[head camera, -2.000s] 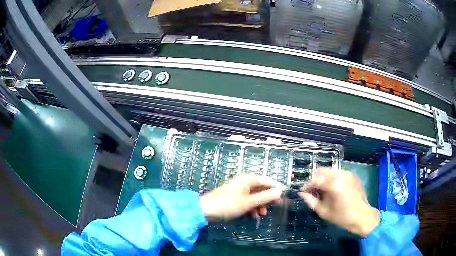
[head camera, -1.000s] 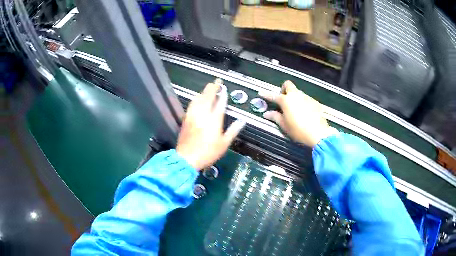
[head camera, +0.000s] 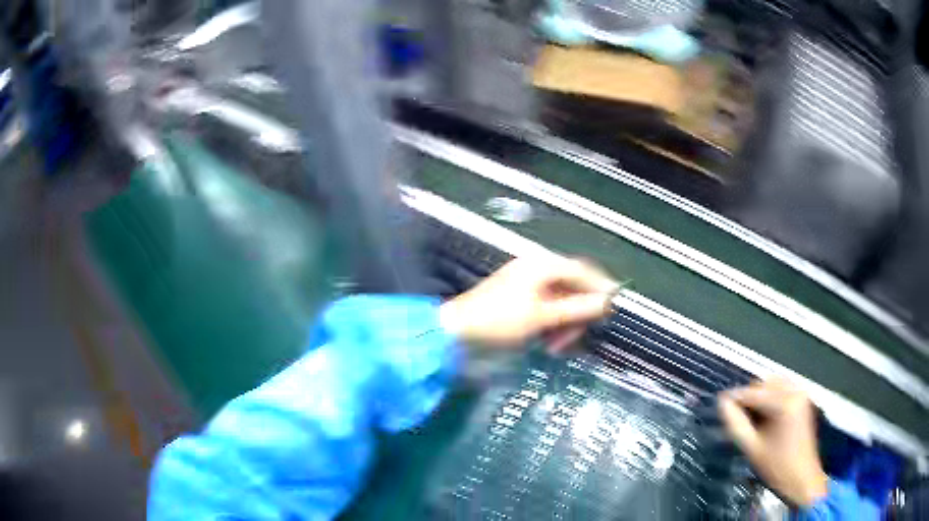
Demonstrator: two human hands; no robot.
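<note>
The view is blurred. One round white-rimmed part (head camera: 509,210) lies on the green conveyor belt. My left hand (head camera: 540,300) is over the near conveyor rail, thumb and finger pinched on a small thin thing that looks like a round part seen edge-on. My right hand (head camera: 776,432) is low at the right, by the right end of the clear ribbed tray (head camera: 550,443), fingers curled together. Whether it holds a part is too blurred to tell. The tray's lower part is cut off by the frame edge.
The conveyor's silver rail (head camera: 703,346) runs between belt and tray. A grey upright post (head camera: 341,132) stands at the left. A blue bin (head camera: 866,468) is partly visible at the lower right, beside my right hand. A cardboard box (head camera: 611,79) is behind the conveyor.
Both hands have drawn back from the belt, my right hand moving down and right towards the tray. Only one round part now shows on the belt. The view has shifted and blurred.
</note>
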